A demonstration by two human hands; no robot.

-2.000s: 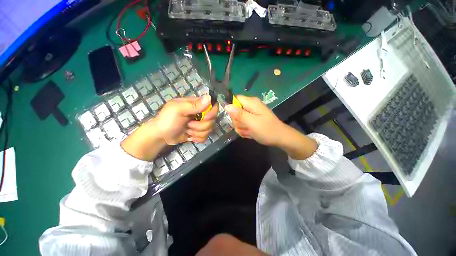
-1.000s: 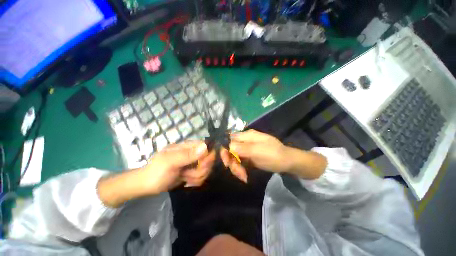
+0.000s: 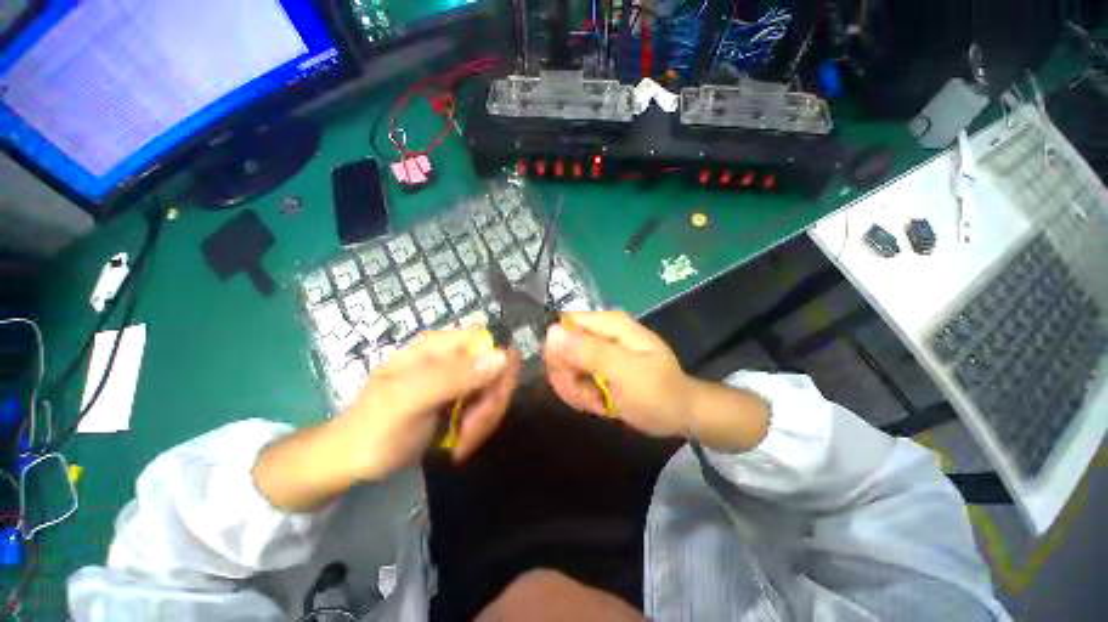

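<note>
The long-nose pliers [image 3: 525,292] are held over the near edge of the clear tray, their jaws spread apart and pointing away from me. My left hand [image 3: 419,395] is closed around one yellow handle. My right hand [image 3: 626,371] is closed around the other yellow handle. The handles are spread and partly hidden by my fingers. I cannot see any part between the jaws. The clear blister tray [image 3: 413,273] of pale square modules lies on the green mat under the jaws and beside my left hand.
The black test fixture [image 3: 656,156], with red lights and clear blocks, stands at the back. A phone [image 3: 361,202], pink piece [image 3: 412,169] and black paddle-shaped item [image 3: 242,249] lie left. A pale-green scrap [image 3: 676,269] lies near the bench edge. Two dark modules and a dark-module tray [image 3: 1021,346] are right.
My hands and the pliers have moved lower, towards my body, off the middle of the tray. The handles are spread wider apart. The camera view has shifted, showing more of the monitor.
</note>
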